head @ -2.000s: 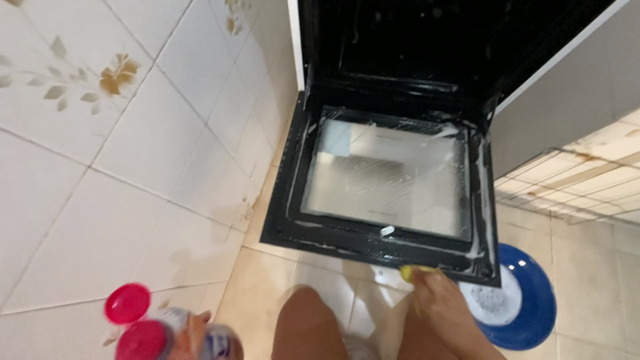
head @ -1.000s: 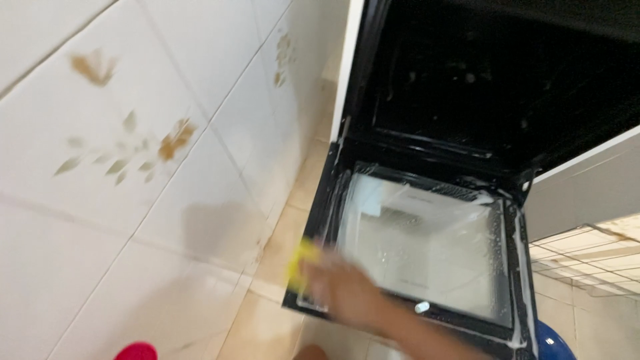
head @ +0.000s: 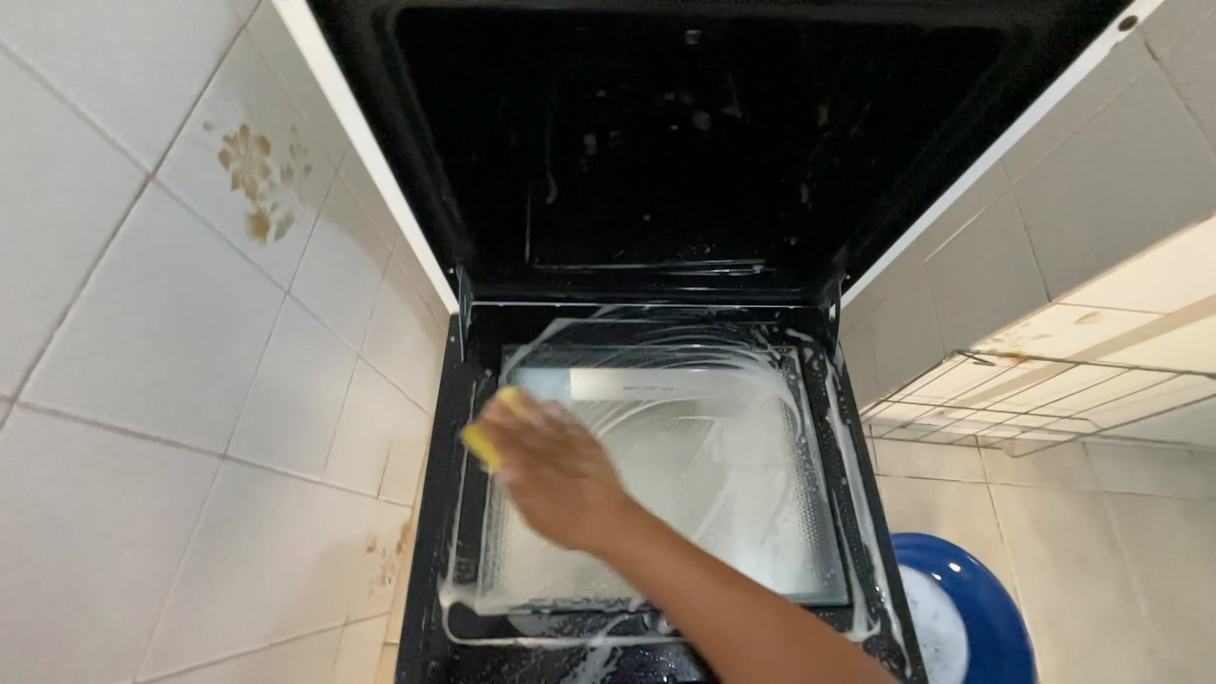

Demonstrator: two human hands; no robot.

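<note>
My right hand [head: 556, 465] is closed on a yellow sponge [head: 483, 445], pressed to the left part of the lowered oven door [head: 427, 570]. White suds streak the glass panel [head: 703, 475] and the black frame around it. Above the door, the dark oven cavity [head: 665, 142] stands open, with wet spots and suds on it. My left hand is out of view.
A tiled wall [head: 161, 323] runs close along the left side. On the right, a wire rack [head: 1073, 399] leans near a tiled surface. A blue basin [head: 1007, 608] holding whitish suds sits on the tiled floor [head: 1092, 532] at lower right.
My right hand has moved with the sponge from the door's front edge to its left side, then onto the glass's left part. More suds streak the glass. My left hand and the pink-capped bottle have left view.
</note>
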